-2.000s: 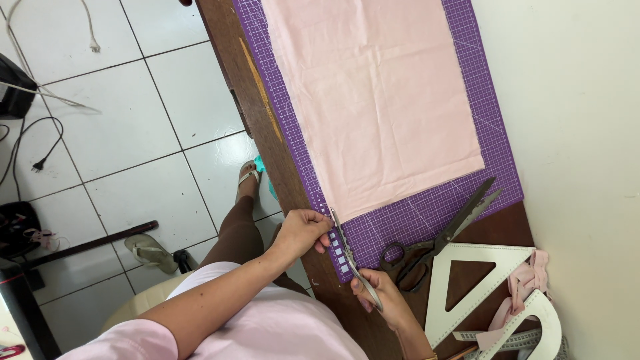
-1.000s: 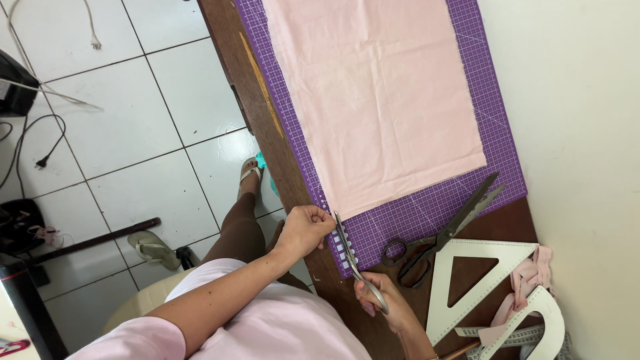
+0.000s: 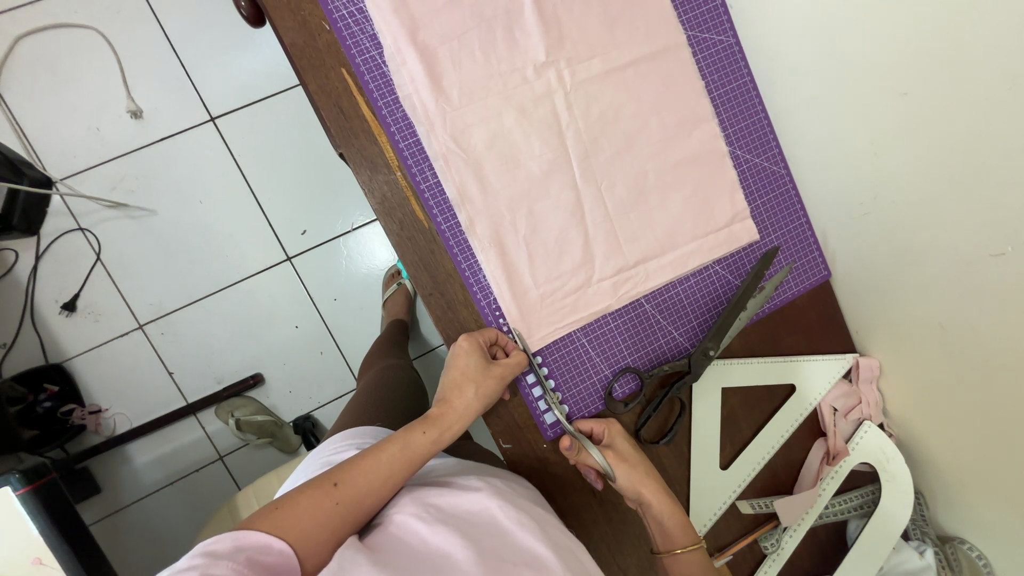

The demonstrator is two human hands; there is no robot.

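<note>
Pink fabric point(image 3: 576, 160), creased, lies on a purple gridded cutting mat point(image 3: 632, 320). My right hand point(image 3: 620, 460) has its fingers in the handles of metal scissors point(image 3: 552, 392), whose blades point up to the fabric's near-left corner. At that corner, beside the blade tips, my left hand point(image 3: 484, 368) pinches with thumb and fingers; whether fabric is between them is hidden. A larger pair of dark fabric shears point(image 3: 696, 364) lies with parted blades across the mat's lower right edge.
Right of the mat on the wooden table point(image 3: 552, 480) are a white set square point(image 3: 768, 440), a curved ruler point(image 3: 888, 480), pink fabric strips point(image 3: 840, 408), a measuring tape point(image 3: 856, 500) and a pencil point(image 3: 744, 544). A pale wall borders the right. Cables and a flip-flop point(image 3: 258, 424) lie on the tiled floor.
</note>
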